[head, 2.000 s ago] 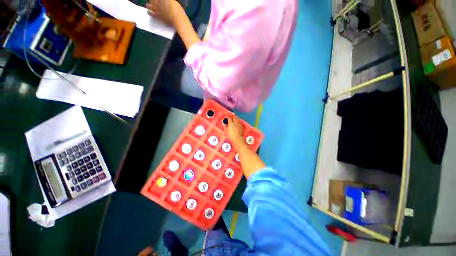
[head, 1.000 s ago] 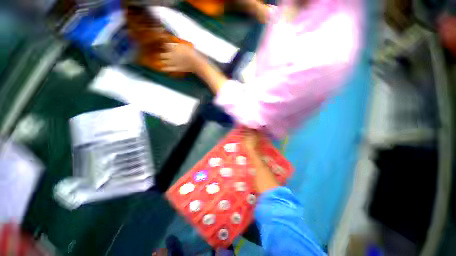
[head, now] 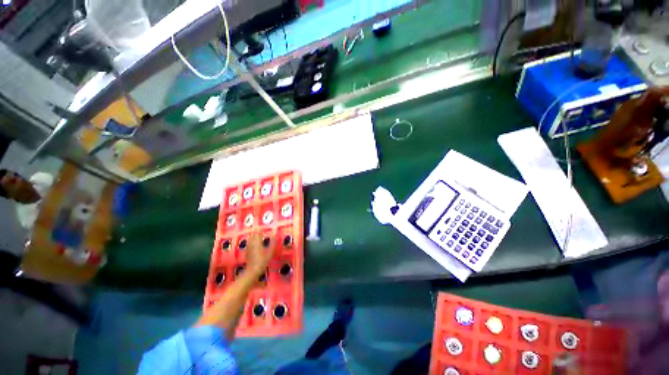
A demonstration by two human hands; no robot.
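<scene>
The orange-red bench tray (head: 297, 256) lies at the bench's front edge. Its two far rows hold white-faced round parts (head: 267, 217); the nearer rows hold dark-centred round parts (head: 285, 269). My left hand (head: 258, 253) reaches from the lower left over the middle of this tray, fingers down among the dark-centred parts. It hides some pockets, and whether it holds a part cannot be told. My right hand is not visible. A second orange-red tray (head: 480, 302) with white-faced parts and bright blue and yellow-green pieces is cut off at the lower right.
A calculator (head: 461, 225) lies on paper right of the bench tray, with a crumpled tissue (head: 384, 206) beside it. A small tube (head: 314, 221) stands close to the tray. A long white sheet (head: 330, 150) lies behind. A blue unit (head: 579, 91) and orange-brown fixture (head: 623, 157) are at right.
The view has swung left to the bench tray. My left hand has come into view over it. My right hand, earlier at the other tray, has left the picture.
</scene>
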